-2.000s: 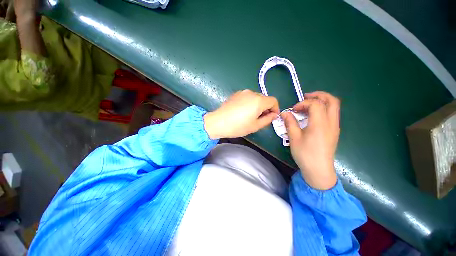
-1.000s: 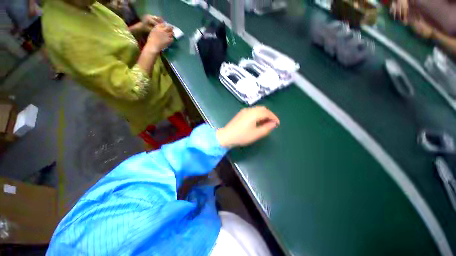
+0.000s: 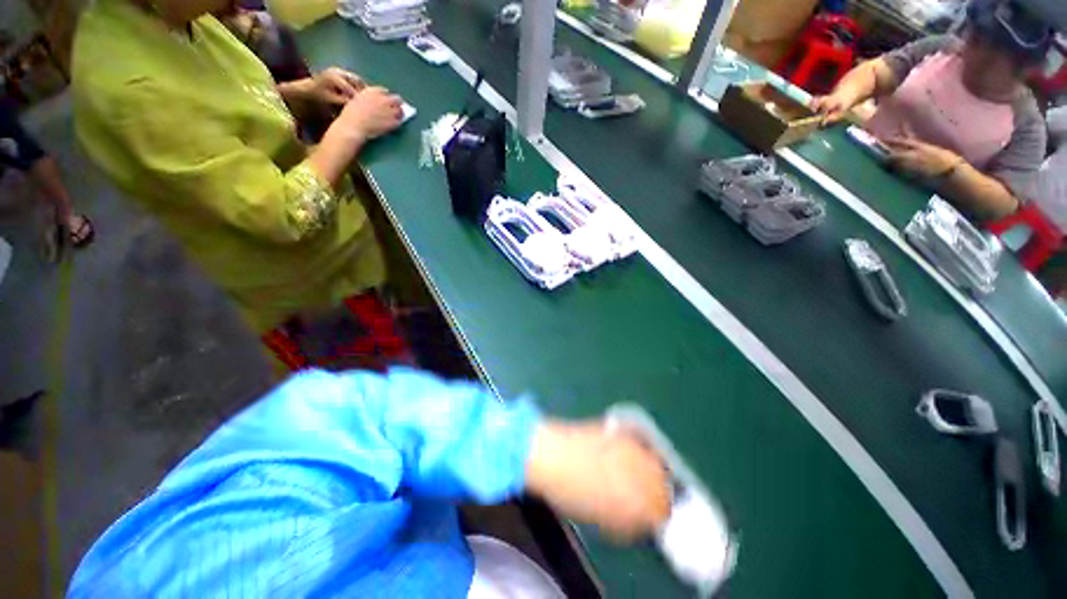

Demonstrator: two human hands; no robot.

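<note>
My left hand (image 3: 600, 477), blurred, is at the lower centre and grips a white plastic housing (image 3: 699, 541) by its loop side. The housing's white solid end points to the lower right, above the green bench. My fingers cover part of the opening. My right hand is out of the picture.
Stacked white housings (image 3: 548, 246) stand beside a black upright device (image 3: 474, 164) on the bench (image 3: 468, 287). Grey housings (image 3: 761, 201) lie beyond the white line. A person in yellow-green (image 3: 211, 164) works at the left; another person (image 3: 954, 105) sits across, near a brown box (image 3: 761, 114).
The view has swung left along the bench. Two seconds ago both hands were on a housing. One second ago my left hand showed no housing; now it holds one, lower down. My right hand has left view.
</note>
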